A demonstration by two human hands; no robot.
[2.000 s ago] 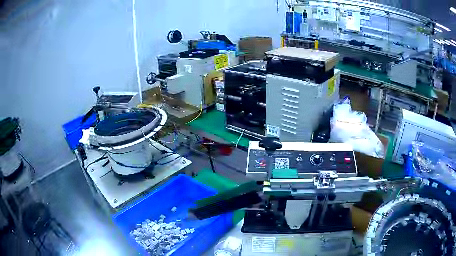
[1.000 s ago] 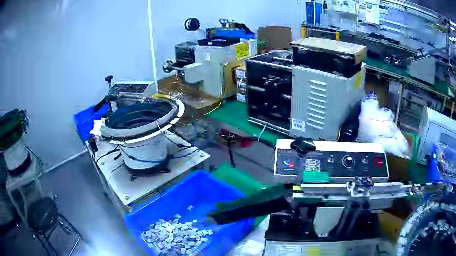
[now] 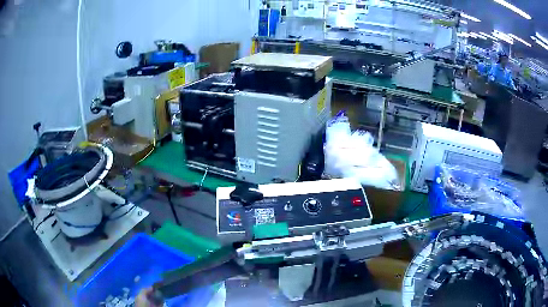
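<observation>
A skin-coloured fingertip, seemingly of my left hand [image 3: 144,297], shows at the bottom edge by the lower end of the dark chute [image 3: 192,274]. It is small and blurred; its grip cannot be told. My right hand is out of the picture. Small white parts [image 3: 119,300] lie in the blue bin [image 3: 135,258], cut off by the bottom edge. The bowl feeder [image 3: 465,288] at the lower right has white parts lined along its ledges. The metal feed track [image 3: 360,235] runs from it to the chute, in front of the control panel [image 3: 294,207].
A second bowl feeder [image 3: 72,180] stands on a plate at the left. Behind the panel are a louvred machine [image 3: 270,132] and a white plastic bag [image 3: 357,156]. A white cabinet [image 3: 453,150] and a blue bin with clear bags [image 3: 441,201] are behind the right bowl. A distant worker [image 3: 502,72] is at the upper right.
The view has turned right, so the machines sit further left and more of the right bowl shows. A fingertip has appeared at the chute's lower end.
</observation>
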